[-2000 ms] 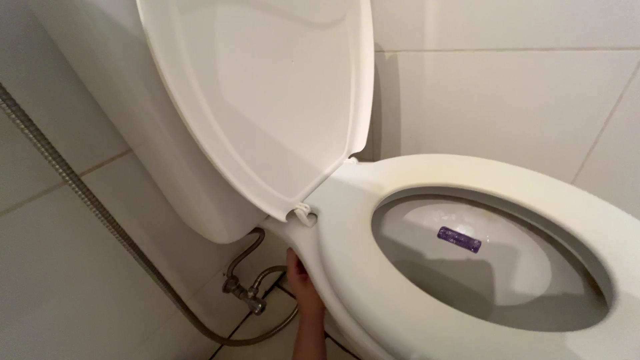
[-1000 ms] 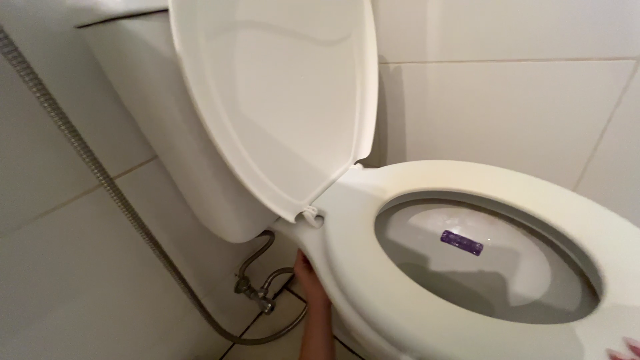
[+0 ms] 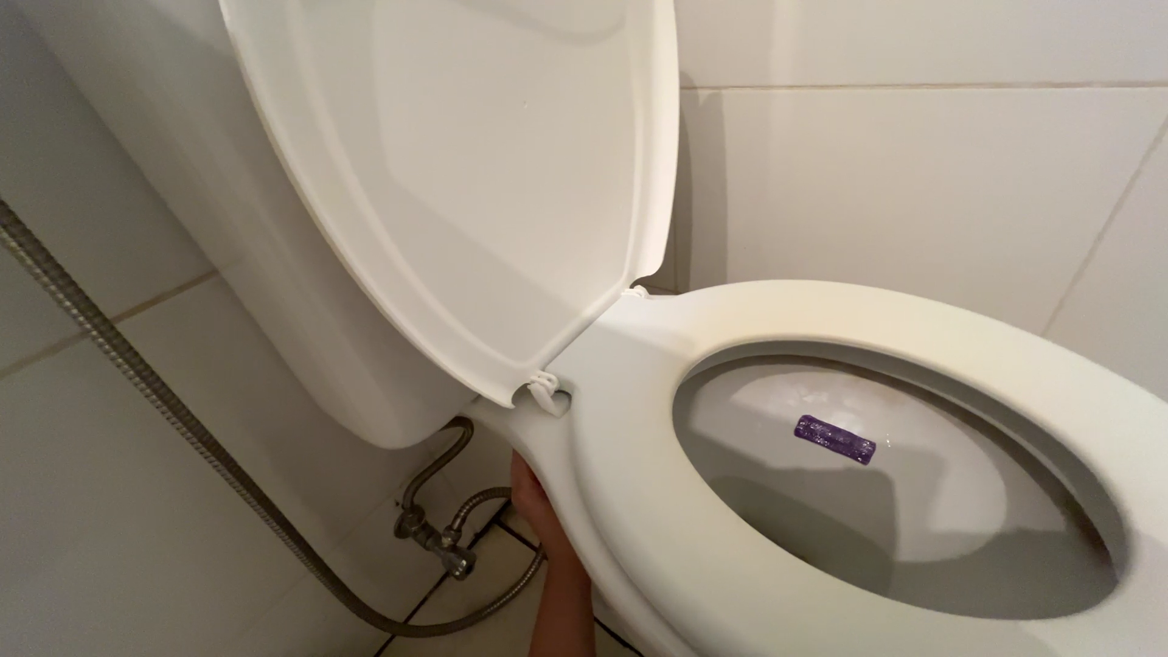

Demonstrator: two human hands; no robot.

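Observation:
My left hand [image 3: 532, 497] reaches up beneath the rear rim of the white toilet bowl [image 3: 630, 557], at its near side; the fingers are hidden behind the ceramic, so their grip does not show. My right hand is out of the picture. The white toilet seat [image 3: 821, 306] lies down on the bowl, and the raised lid [image 3: 493, 182] leans toward the cistern [image 3: 301, 319]. A white plastic hinge [image 3: 545, 391] joins seat and lid near my left hand. Inside the bowl is a purple block [image 3: 834, 439].
Left of my forearm, a metal angle valve [image 3: 438, 543] sits on the wall with braided hoses. A long flexible metal hose [image 3: 182, 415] hangs across the left side and loops near the tiled floor [image 3: 484, 584]. Tiled wall [image 3: 912, 182] stands behind the toilet.
Part of my right hand showed at the lower right edge one second ago and is now out of view. My left hand stays beneath the rear of the bowl.

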